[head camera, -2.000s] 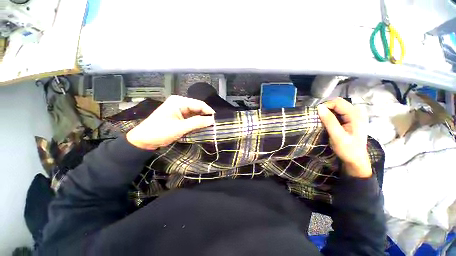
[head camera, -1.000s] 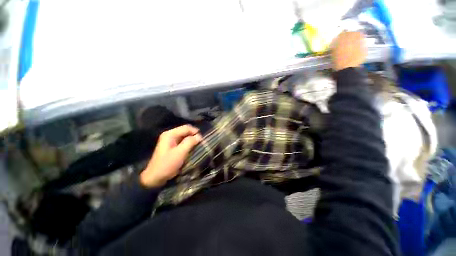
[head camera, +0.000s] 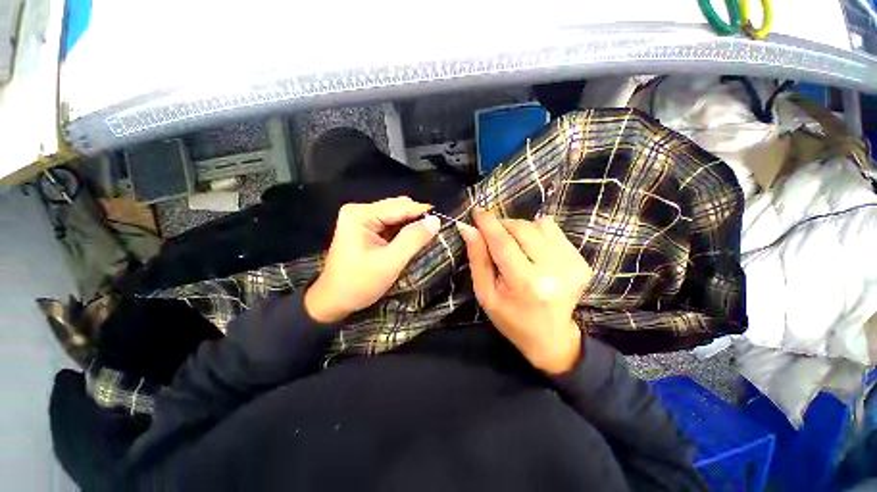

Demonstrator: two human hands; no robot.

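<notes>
Plaid fabric [head camera: 615, 192], black with cream and yellow checks, lies in folds over my lap, joined with plain black fabric [head camera: 231, 235] at the left. My left hand [head camera: 370, 252] pinches the edge of the plaid between thumb and index finger. My right hand [head camera: 524, 279] is close beside it, thumb and index finger pinched at the same edge. A thin light line, perhaps a thread, spans the fingertips. Scissors with green and yellow loops [head camera: 739, 15] lie on the table, cut off by the top edge.
The white table's front edge carries a printed ruler [head camera: 385, 77]. Under it are grey frame parts and a blue block [head camera: 512, 135]. A pale cloth pile [head camera: 813, 259] is at the right. Blue plastic crates [head camera: 716, 437] stand on the floor at the lower right.
My right hand has come back from beside the scissors on the table to the plaid edge next to my left hand. The plaid now bulges out to the right.
</notes>
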